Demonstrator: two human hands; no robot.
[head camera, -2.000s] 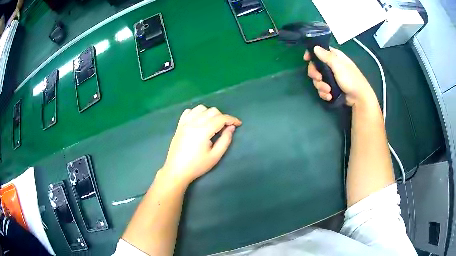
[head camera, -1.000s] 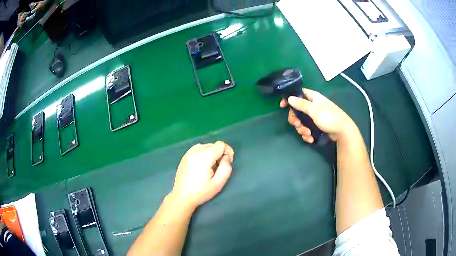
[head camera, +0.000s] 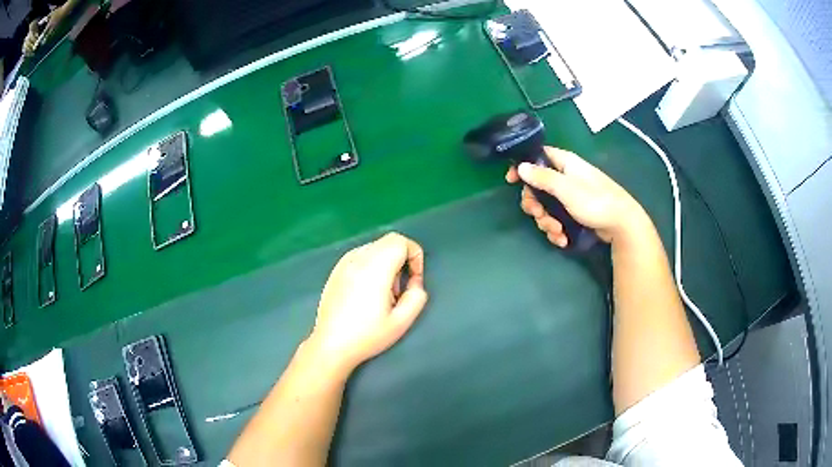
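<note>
My right hand (head camera: 579, 196) is closed around the grip of a black handheld scanner (head camera: 506, 137), whose head points left over the shiny green belt (head camera: 420, 173). My left hand (head camera: 369, 292) rests with curled fingers on the duller green mat, and no object shows in it. A phone frame (head camera: 319, 123) with a small white code label lies on the belt, left of the scanner head. Another phone frame (head camera: 534, 59) lies beyond the scanner, by the white sheet. Several more frames lie in a row along the belt to the left.
Two set-aside frames (head camera: 160, 397) lie on the mat at lower left, near an orange tray (head camera: 20, 392). A white sheet (head camera: 593, 55) and a white device (head camera: 702, 91) are at upper right. A white cable (head camera: 677, 219) curves down the right side.
The frames on the belt have shifted left, and another frame now shows at upper right by the sheet. The scanner has moved only slightly since one second ago. The left hand stays on the mat.
</note>
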